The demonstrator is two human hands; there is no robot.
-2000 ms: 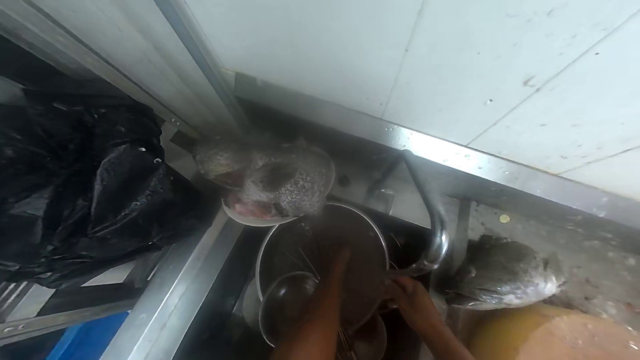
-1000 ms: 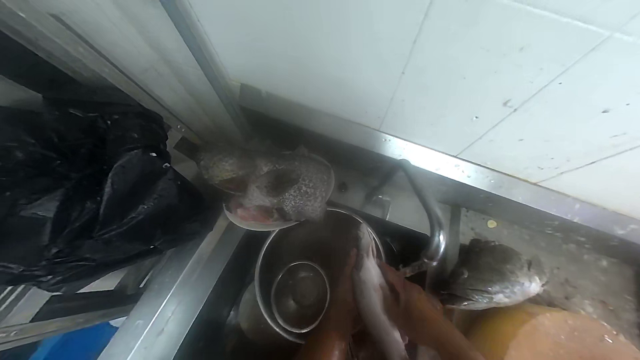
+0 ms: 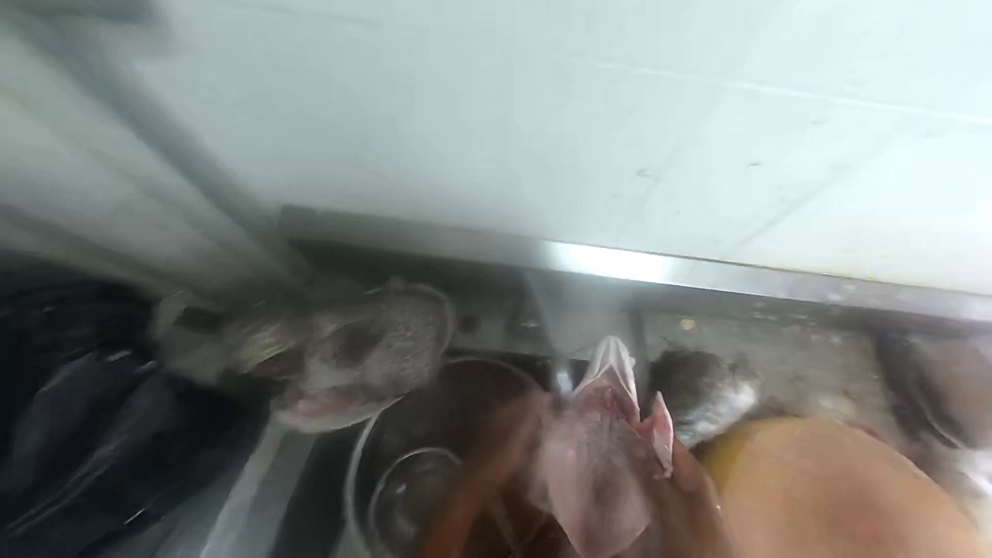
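Note:
A raw fish, cut open with pinkish flesh showing [image 3: 597, 457], is held upright at the lower centre between my hands. My left hand [image 3: 515, 442] presses against its left side, blurred by motion. My right hand [image 3: 690, 488] grips it from the right, partly hidden behind the fish. Below my left forearm stands a large metal pot [image 3: 360, 473] with a smaller round metal bowl [image 3: 411, 488] inside it. The tap [image 3: 562, 380] is mostly hidden behind the fish.
Fish on a plate [image 3: 356, 349] lie left of the pot. Another dark fish [image 3: 705, 395] rests on the counter beside a round yellowish board [image 3: 837, 496]. A black plastic bag [image 3: 93, 418] is at the left. A metal ledge [image 3: 697, 271] runs along the tiled wall.
Two seconds ago my hands were at the pot; one second ago they held a fish over its right side. Now the fish is raised with its opened side showing. The view has shifted and blurred.

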